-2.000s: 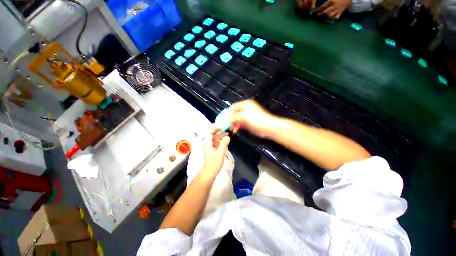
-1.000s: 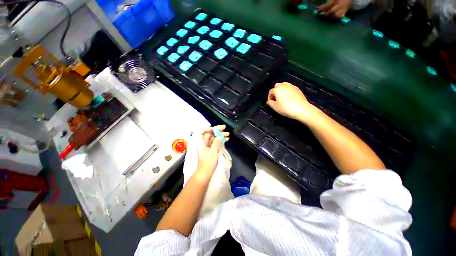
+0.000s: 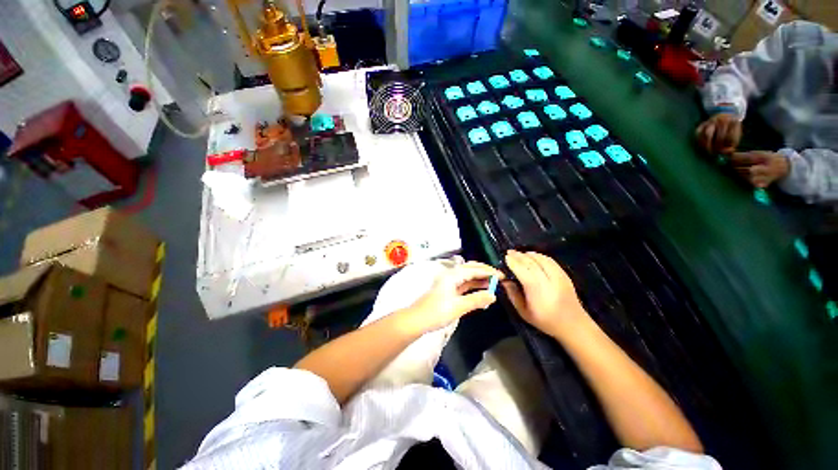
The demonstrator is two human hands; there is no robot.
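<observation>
A small turquoise plastic housing (image 3: 493,285) is held at the fingertips of my left hand (image 3: 452,296), above my lap. My right hand (image 3: 542,292) is close beside it on the right, fingers bent towards the housing; whether they grip anything is hidden. A black blister tray (image 3: 515,188) holds rows of turquoise housings in its far pockets. A second black tray (image 3: 634,303) lies partly under my right forearm. In the press fixture (image 3: 299,156) at the left, another turquoise part (image 3: 322,122) shows below the gold press cylinder (image 3: 292,69).
The white machine base (image 3: 404,197) has a red-orange stop button (image 3: 396,253) at its front edge. A black fan (image 3: 398,107) and blue bin (image 3: 450,32) stand behind. A coworker's hands (image 3: 740,156) are over the green conveyor (image 3: 685,170). Cartons (image 3: 87,266) stand on the floor at left.
The view has turned, shifting the machine rightward in the picture. My right hand has come from over the near tray to beside my left hand, which still holds a turquoise housing.
</observation>
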